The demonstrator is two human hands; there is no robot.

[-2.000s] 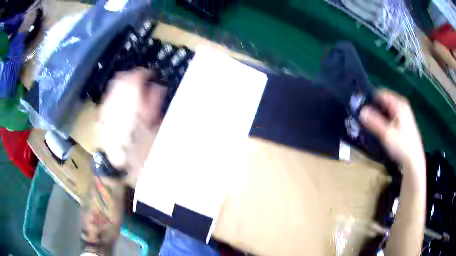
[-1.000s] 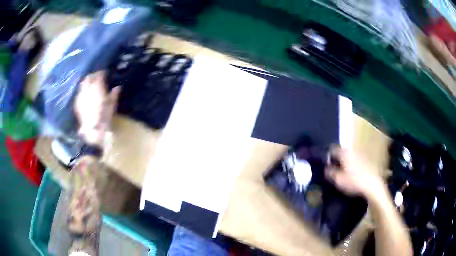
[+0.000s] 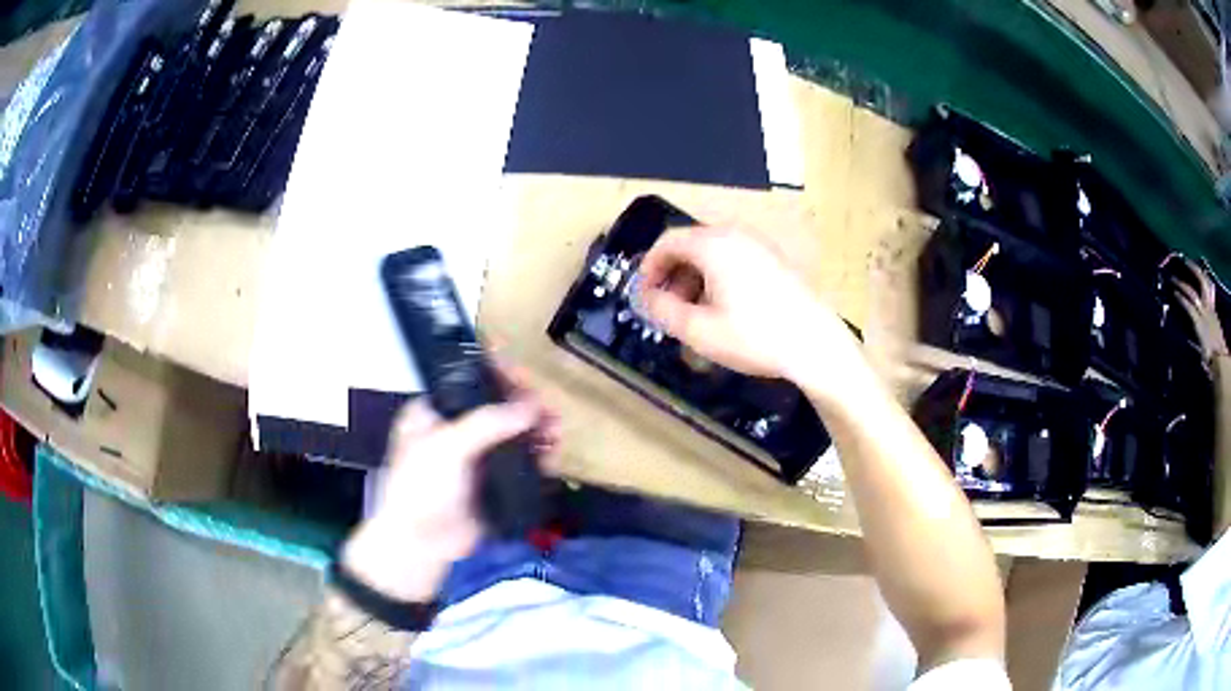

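A black housing [image 3: 729,405] lies tilted on the bench in front of me, its open side up, with silvery parts at its upper left end. My right hand [image 3: 729,300] is over that end, fingers curled together; what its fingertips touch or pinch is hidden. My left hand [image 3: 466,466] holds a narrow black control panel [image 3: 443,324] upright at a slant, left of the housing and over the white release paper [image 3: 392,162]. The panel's lower end sits in the fingers.
A black sheet [image 3: 641,101] lies at the back. More narrow black panels [image 3: 203,122] lie back left. Rows of black housings [image 3: 999,304] with white discs and thin wires stand right. A cardboard box [image 3: 176,419] and teal-rimmed bin [image 3: 203,529] are below. Another person's hand [image 3: 1199,313] shows far right.
The view has shifted. The housing is now on the bench nearer the middle, with my right hand over its end. My left hand has come from the panel stack with a panel in it.
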